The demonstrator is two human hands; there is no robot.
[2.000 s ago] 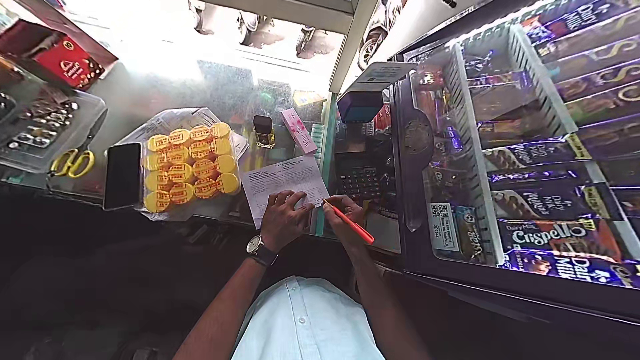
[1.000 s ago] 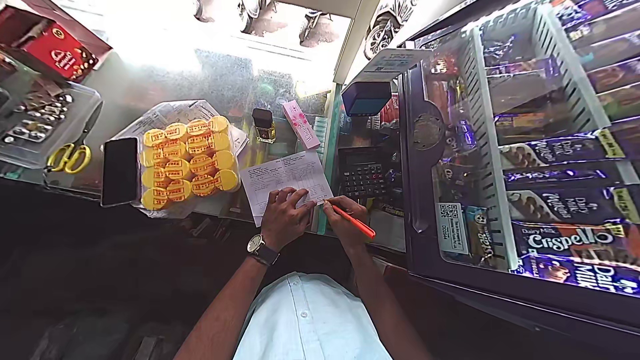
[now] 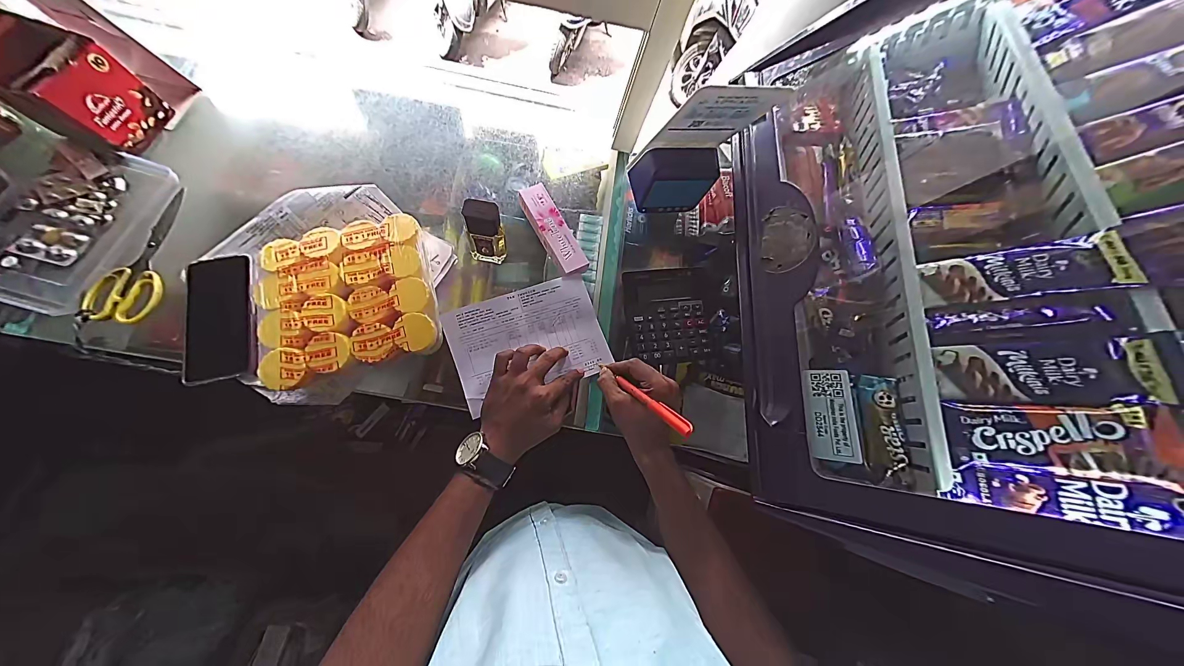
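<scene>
A printed paper sheet (image 3: 527, 324) lies on the glass counter in front of me. My left hand (image 3: 527, 398), with a wristwatch (image 3: 472, 450) on its wrist, rests flat over the sheet's lower part with its fingers somewhat spread. At the sheet's lower right corner, my right hand (image 3: 638, 398) grips an orange-red pen (image 3: 661, 407), its writing end by the paper. A calculator (image 3: 666, 319) lies right of the sheet. Beyond the sheet are a pink box (image 3: 553, 228) and a small dark-capped bottle (image 3: 485, 231).
Left of the sheet sit a pack of yellow-lidded containers (image 3: 347, 296), a black phone (image 3: 217, 319), yellow-handled scissors (image 3: 125, 291) and a clear plastic box (image 3: 153, 199). A red carton (image 3: 102, 92) stands behind. To the right, a display case (image 3: 777, 370) holds chocolate bars; a dark blue box (image 3: 675, 180) is beside it.
</scene>
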